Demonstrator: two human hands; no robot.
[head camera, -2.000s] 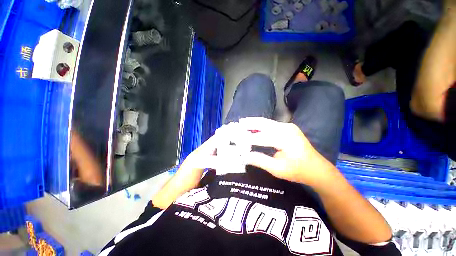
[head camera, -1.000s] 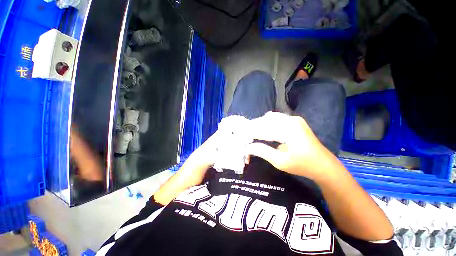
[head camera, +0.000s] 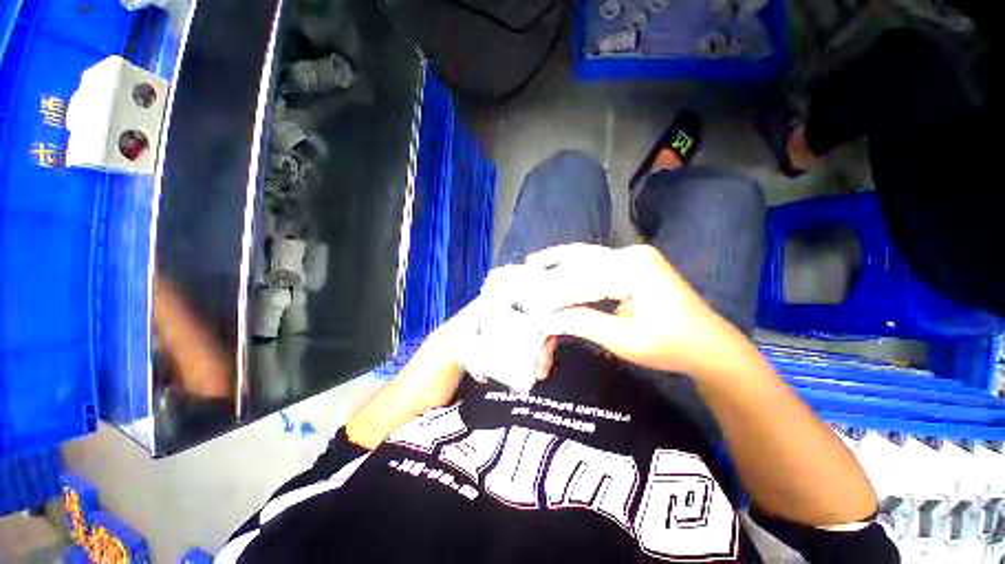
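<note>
A white plastic fitting is held above my lap, overexposed, so its shape is hard to make out. My left hand grips it from the left side. My right hand is bent over its top from the right, with the fingertips and thumb on it. The fingers hide much of the part, and whether a second small piece is between them cannot be told.
A dark metal-edged trough with loose grey fittings is at left, beside a white control box and a blue bin. A blue stool, a tray of rowed white parts, a floor crate and another person's leg also show.
The fitting has tilted a little in my hands, and my right fingers have shifted slightly over it. The neighbouring person's bare arm has left the view at right.
</note>
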